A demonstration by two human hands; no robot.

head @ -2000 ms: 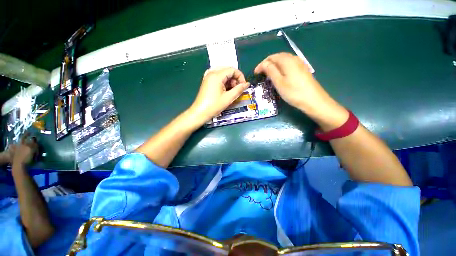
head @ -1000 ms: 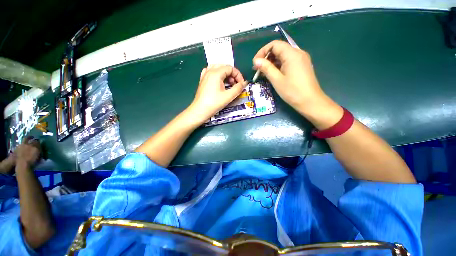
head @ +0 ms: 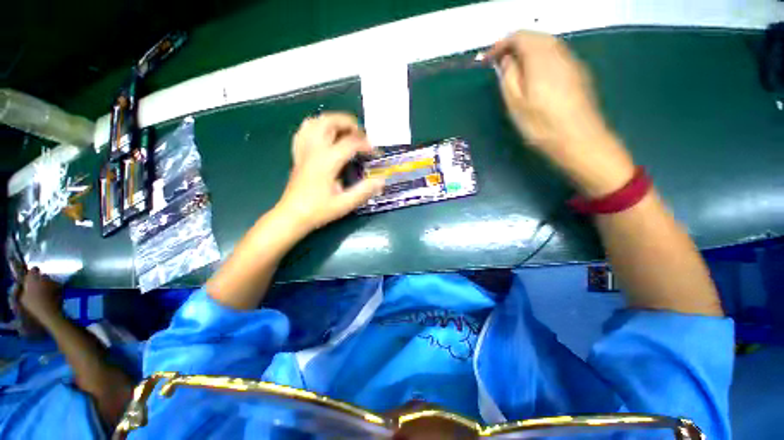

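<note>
An opened phone lies on the green mat before me, with an orange-yellow band inside and a speckled right end. My left hand is blurred at the phone's left end, thumb and fingers apart, covering part of that end; whether it touches the phone is unclear. My right hand is beyond and right of the phone, near the white edge strip. Its fingertips are close together over a thin pointed tool, of which only a small bright tip shows. Whether they grip it is unclear. A white card stands beyond the phone.
Several dark phones are grouped at left beside a crinkled clear bag. White strips lie at far left by a neighbour's hand. The white edge strip runs beyond the mat. A thin dark cord crosses the mat's near edge.
My right hand has moved away from the phone, up and right to the pointed tool by the white strip. My left hand has drawn back leftward and its fingers have opened, uncovering more of the phone.
</note>
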